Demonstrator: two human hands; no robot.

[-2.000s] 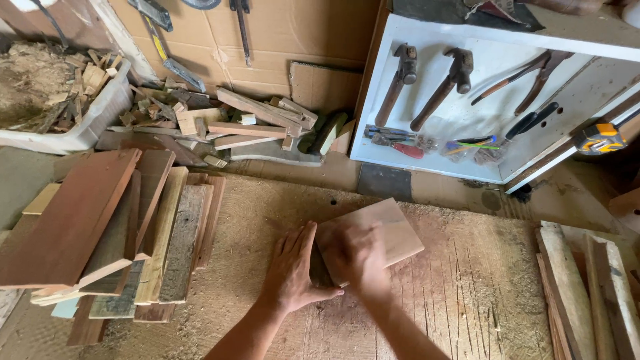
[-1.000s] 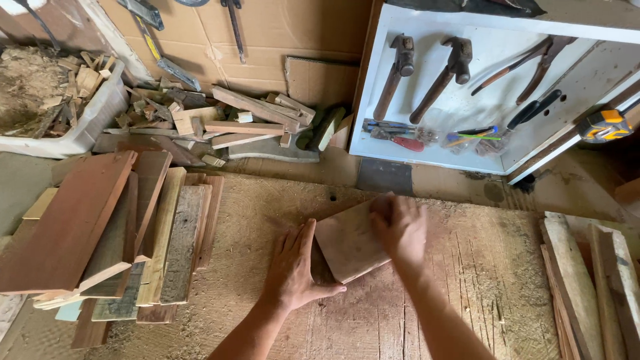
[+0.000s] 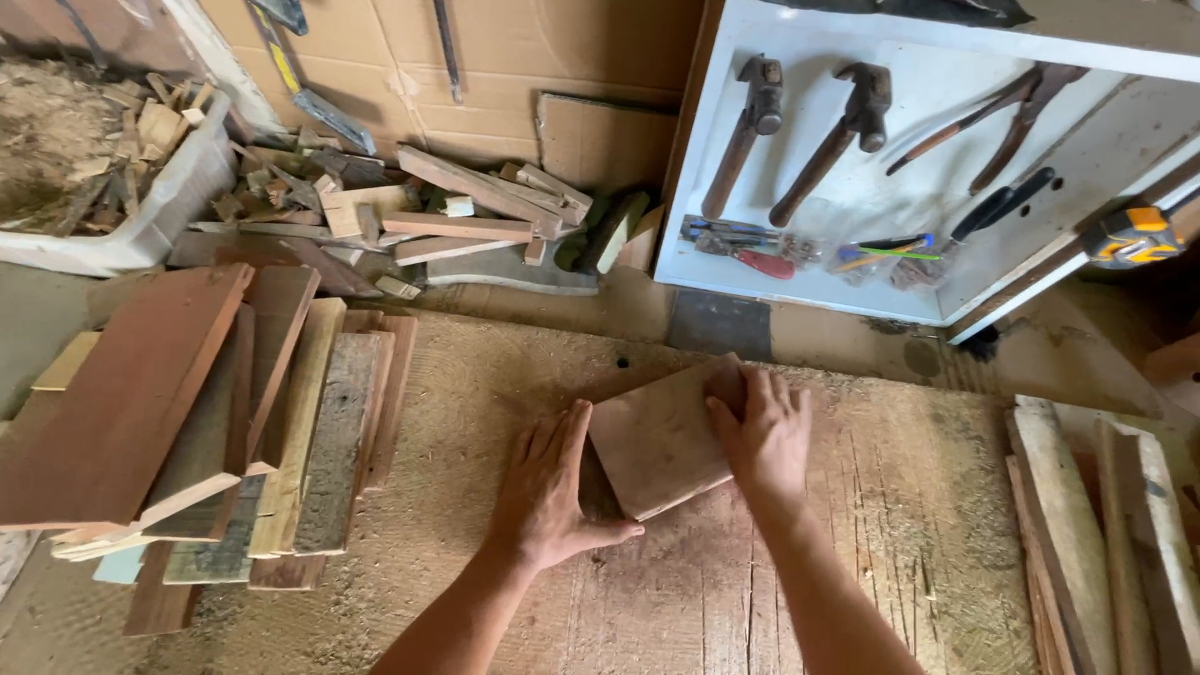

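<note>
A flat rectangular wooden board (image 3: 661, 441) lies tilted at an angle on the wooden workbench top (image 3: 469, 581). Against the board's left edge rests my left hand (image 3: 553, 492), fingers pointing away and thumb along the near corner. My right hand (image 3: 771, 422) is at the board's right end, its fingers curled around a small dark piece (image 3: 727, 386) that looks like folded sandpaper, pressed on the board's surface. The hand hides part of this piece. A darker edge shows under the board's left side, beside my left hand.
Stacked boards (image 3: 122, 403) lie at the left, more wood strips (image 3: 1078, 525) at the right. Behind are wood offcuts (image 3: 469, 225), a white plastic tub (image 3: 187, 187) of scraps, and a pale blue cabinet (image 3: 806, 272) holding hammers (image 3: 741, 141), pincers (image 3: 1027, 112) and a tape measure (image 3: 1134, 236).
My right hand has moved from the middle of the board to its right end. My left hand has stayed at the board's left edge.
</note>
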